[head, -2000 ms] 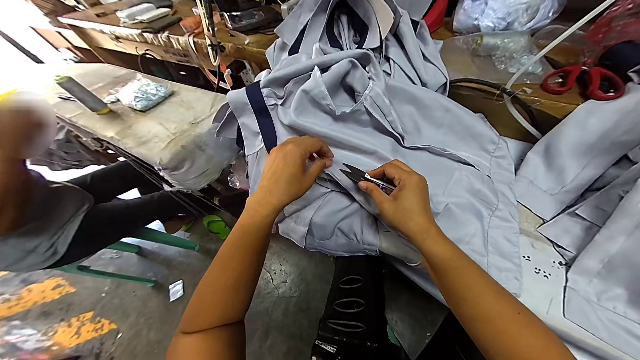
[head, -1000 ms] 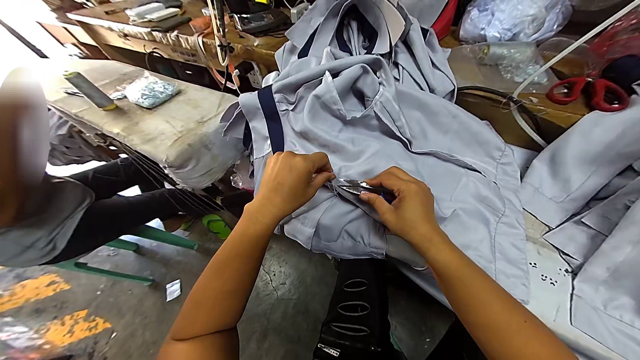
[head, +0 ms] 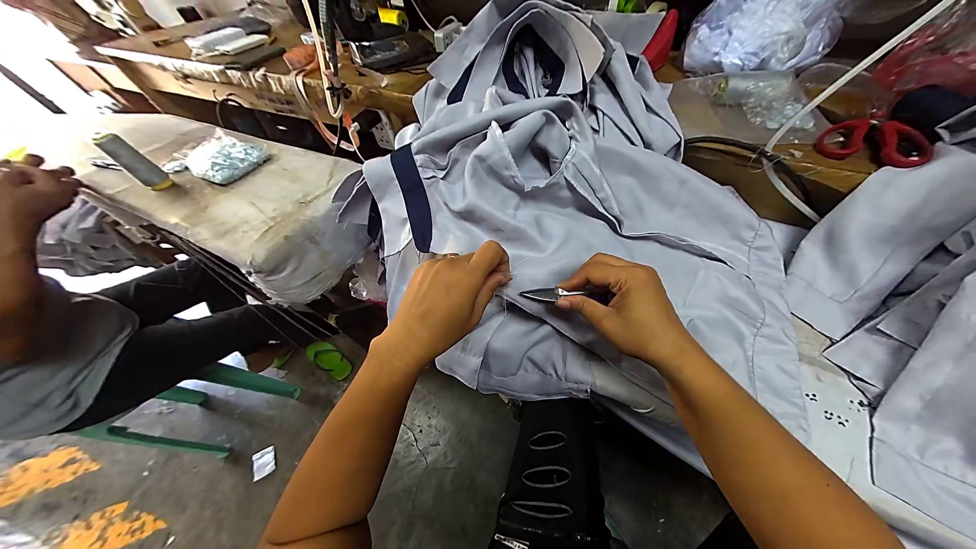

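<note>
A light grey shirt with a navy band on its sleeve lies spread before me. My left hand pinches an edge of its cloth, with fine threads at the fingertips. My right hand holds small thread snips, whose dark blades point left, a short gap from the left fingertips and just above the cloth. Whether the blades are apart is hard to tell. Behind lies another grey shirt with a navy inner collar.
Red-handled scissors and a bag of white material lie at the back right. More grey cloth is at the right. A person sits at the left beside a table with a thread cone and a bag of small pieces.
One second ago the snips were at my left fingertips; now a small gap lies between them. The left hand still pinches the cloth. The seated person's hands have come into view at the left.
</note>
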